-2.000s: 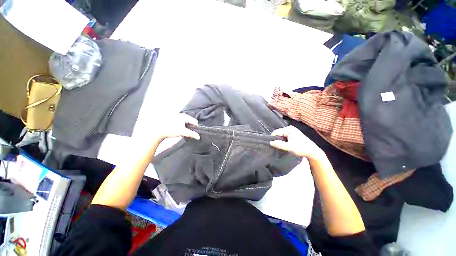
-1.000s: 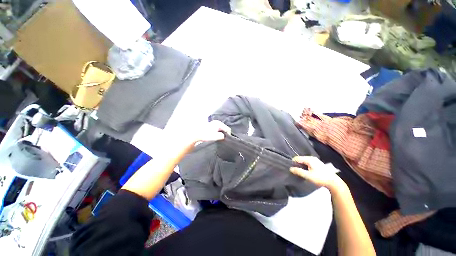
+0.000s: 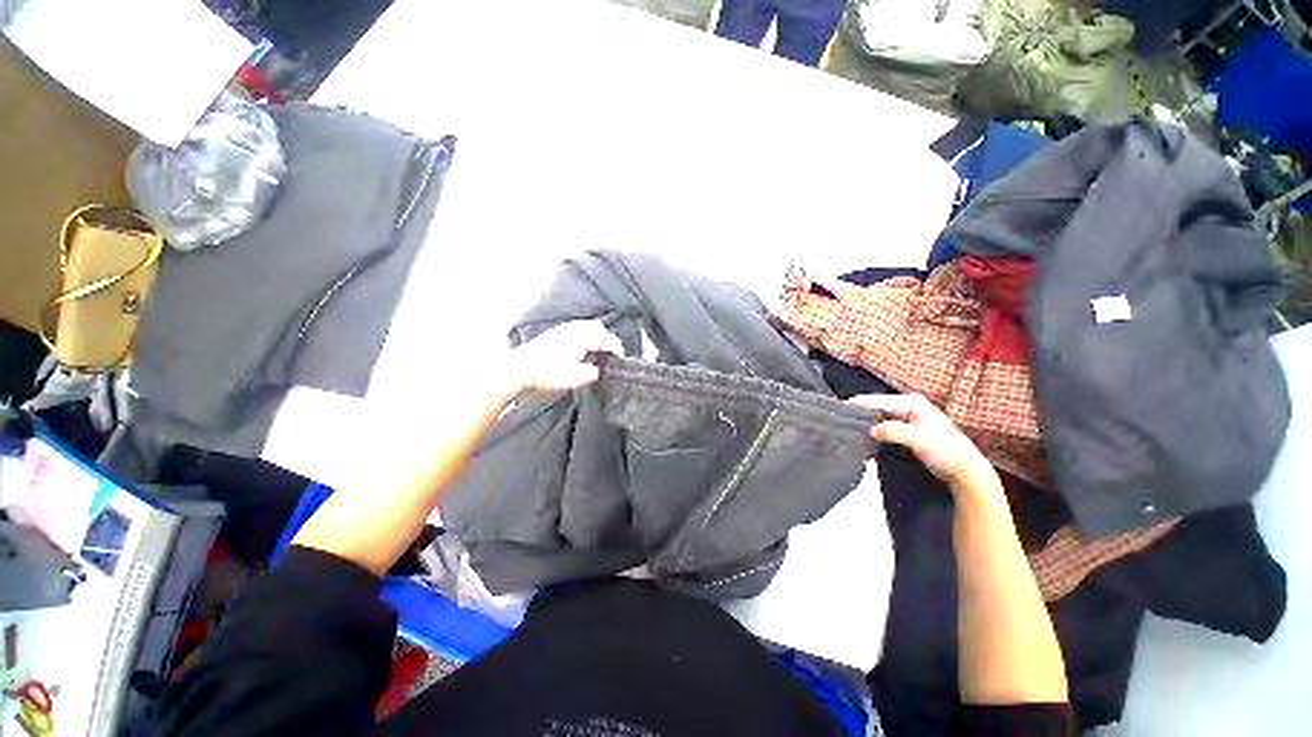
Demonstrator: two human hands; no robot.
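Note:
Dark grey trousers [image 3: 676,475] lie bunched on the white table in front of me, with pale stitching running diagonally down from the waistband. My left hand [image 3: 558,360] grips the left end of the waistband. My right hand [image 3: 914,435] grips its right end. The waistband [image 3: 734,389] is stretched almost straight between the hands, tilted slightly down to the right. A leg of the trousers is folded behind the waistband. The fingers behind the cloth are partly hidden.
Other grey trousers [image 3: 288,259] lie flat at left under a clear plastic bag [image 3: 213,180], beside a tan handbag [image 3: 101,295]. A grey garment with a white sticker [image 3: 1151,346] lies over checked cloth [image 3: 892,338] at right. A person's legs [image 3: 777,26] show beyond the table.
The waistband is pulled straighter and wider, and its pale seam now sits nearer my right hand. The view turned left and back again. A person's legs have appeared at the top.

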